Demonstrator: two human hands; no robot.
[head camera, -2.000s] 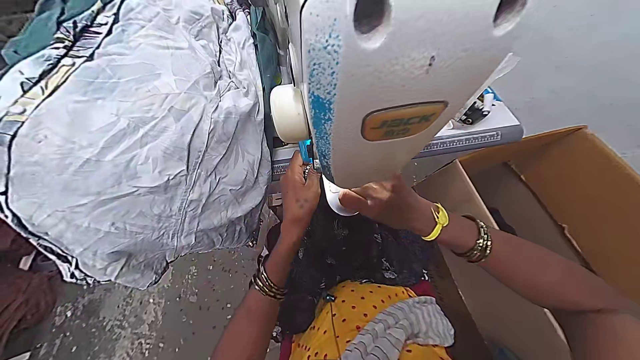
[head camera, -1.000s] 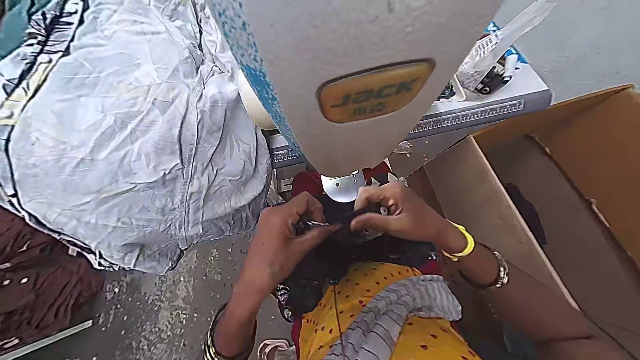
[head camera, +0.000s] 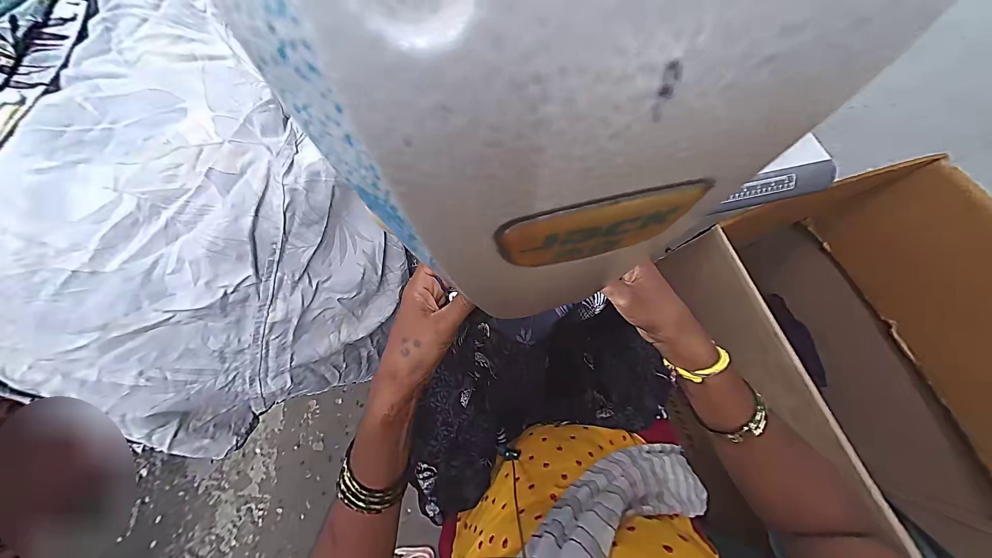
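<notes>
Black printed cloth (head camera: 589, 364) hangs across my lap below the pale head of a Jack sewing machine (head camera: 496, 132). My left hand (head camera: 426, 314) grips this cloth at the left of the machine head, with its thumb and fingers pinched together. On the other side, my right hand (head camera: 647, 298) is closed on the cloth's right part; its fingertips are partly behind the machine head. The needle area is hidden by the machine head. Yellow dotted clothing (head camera: 558, 457) and a striped grey cloth (head camera: 620, 496) lie below the black cloth.
A large wrinkled white cloth (head camera: 178, 232) spreads over the left side. At the right stands an open cardboard box (head camera: 907, 256) with a dark cloth (head camera: 798, 337) inside. Part of the machine bed (head camera: 783, 182) shows behind the box. A blurred round shape is at the lower left.
My hands were close together in front of the machine one second ago; they are now wide apart with black cloth spread between them. The view has moved closer to the machine head.
</notes>
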